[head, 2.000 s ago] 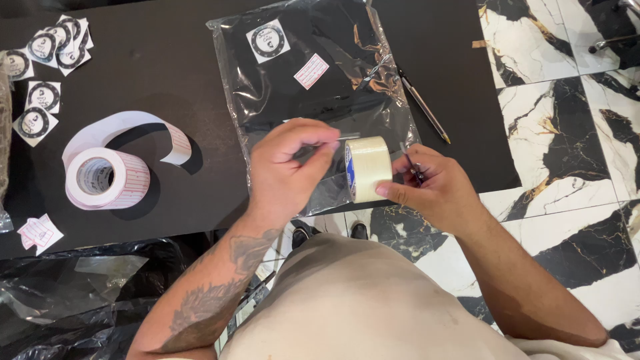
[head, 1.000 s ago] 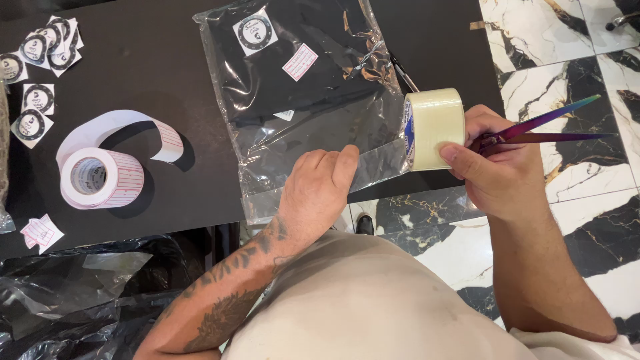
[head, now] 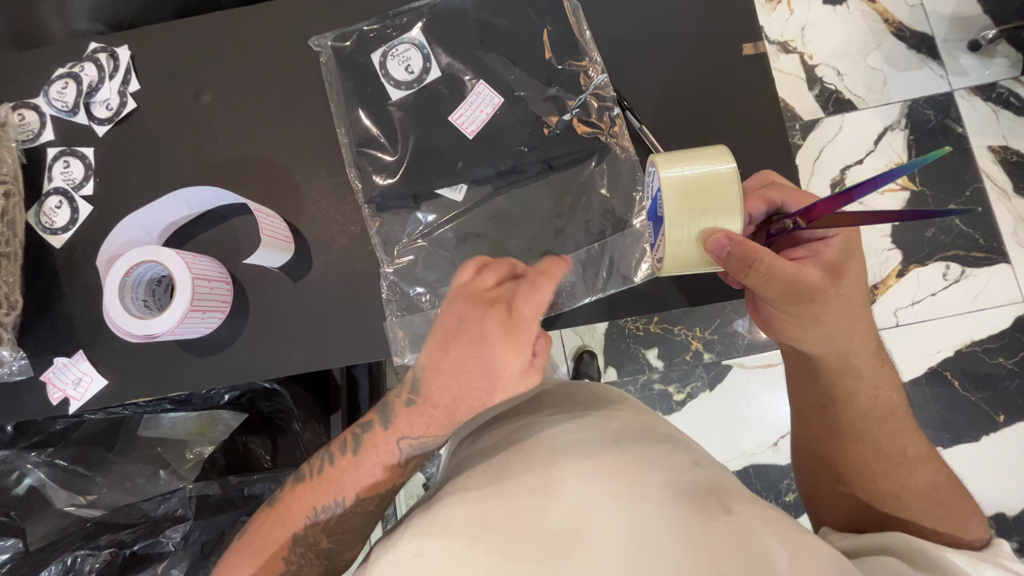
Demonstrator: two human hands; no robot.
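Note:
My right hand holds a roll of clear packing tape together with iridescent scissors, whose blades stand apart and point right. From the roll a strip of tape runs left along the lower edge of a clear plastic bag. My left hand is at that strip, index finger stretched over it; whether it grips or only presses the tape cannot be told. Dark folded material lies inside the bag, whose front bears a round-print sticker and a pink-and-white label.
On the black table are a label roll, loose round-print stickers, small pink-edged labels and a pen beside the bag. Black plastic lies at lower left, below the table edge. Marble-patterned floor shows at right.
My right hand has moved right with the tape roll, and a strip now spans from it to the bag. The scissors' blades have come into plain sight. My left hand has shifted along the bag's lower edge.

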